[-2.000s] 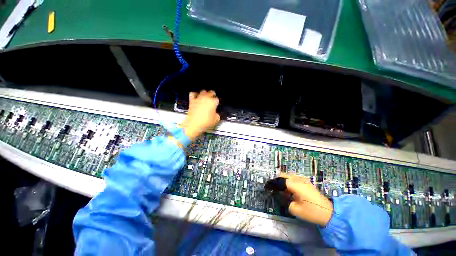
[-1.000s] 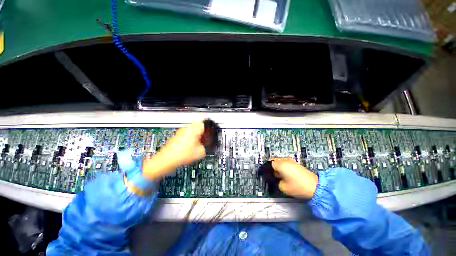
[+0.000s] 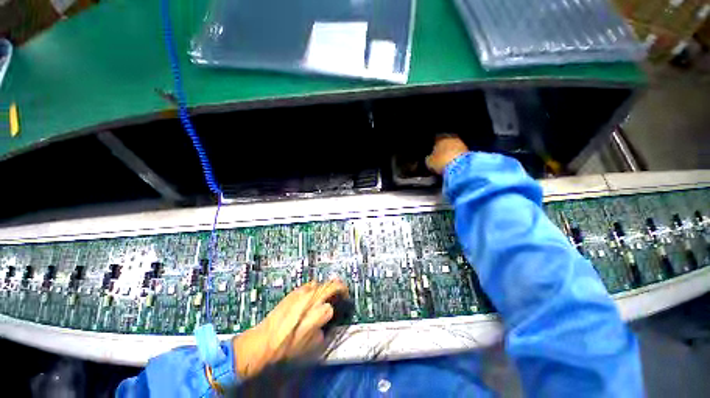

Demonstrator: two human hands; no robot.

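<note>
Green circuit boards (image 3: 389, 264) lie edge to edge in a long band across the view. My left hand (image 3: 300, 322) is low over the boards at their near edge, left of centre, with fingers bent and dark at the tips. Whether it holds a part cannot be told. My right hand (image 3: 446, 152) reaches over the far rail into the dark parts bin (image 3: 405, 172) under the bench. Its fingertips are hidden in the dark.
White rails (image 3: 304, 208) border the boards. A long parts tray (image 3: 288, 188) lies left of the bin. A blue coiled cord (image 3: 195, 140) hangs from the green bench (image 3: 93, 85). Clear plastic trays (image 3: 545, 31) lie on the bench. Black upright parts stand on several boards.
My right hand has moved from the boards up into the bin. My left hand was at the left tray, then over the boards, and is now lower at their near edge. The view has shifted.
</note>
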